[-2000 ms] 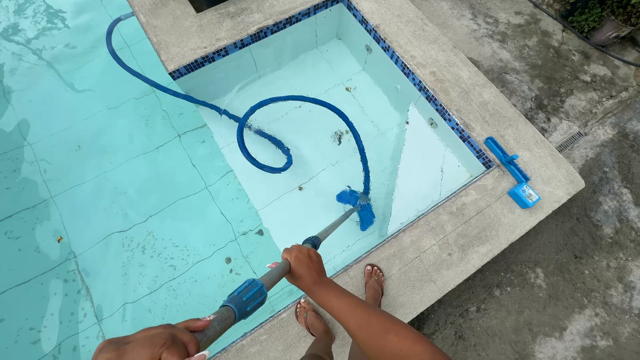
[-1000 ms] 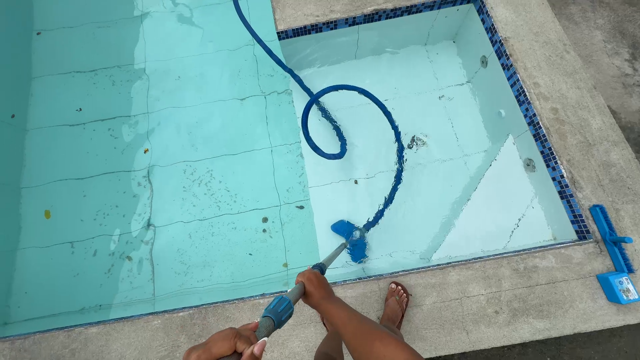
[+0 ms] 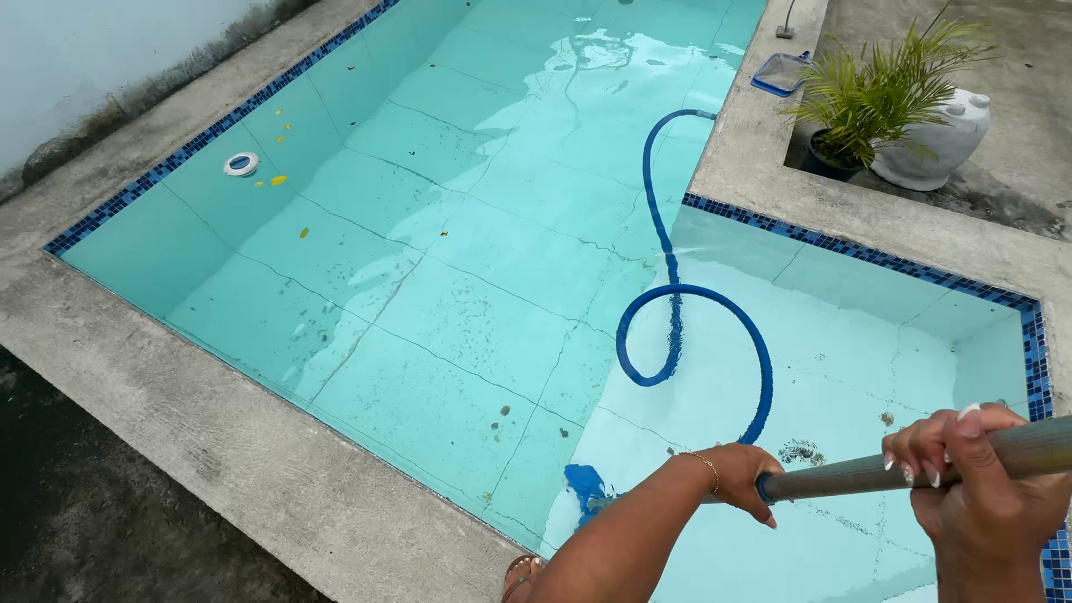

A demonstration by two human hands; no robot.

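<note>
A pool vacuum pole runs from the right edge down toward the water at the left. My left hand, with a thin bracelet at the wrist, grips the pole's lower part beside a blue collar. Farther up, at the right edge, my right hand is wrapped around the thicker grey section. The blue vacuum head is under water near the step edge, partly hidden by my left forearm. From behind my left hand a blue hose loops across the shallow section and on to the far coping.
Concrete coping and blue mosaic tiles edge the pool. A round white floating device lies near the left wall. A hand skimmer net, a potted palm and a white pot-like object stand beyond. One sandalled foot is on the coping.
My hands have swapped places along the pole: the right was nearer the vacuum head, and now the left is. The pole's upper end now points right. The view has swung left and up.
</note>
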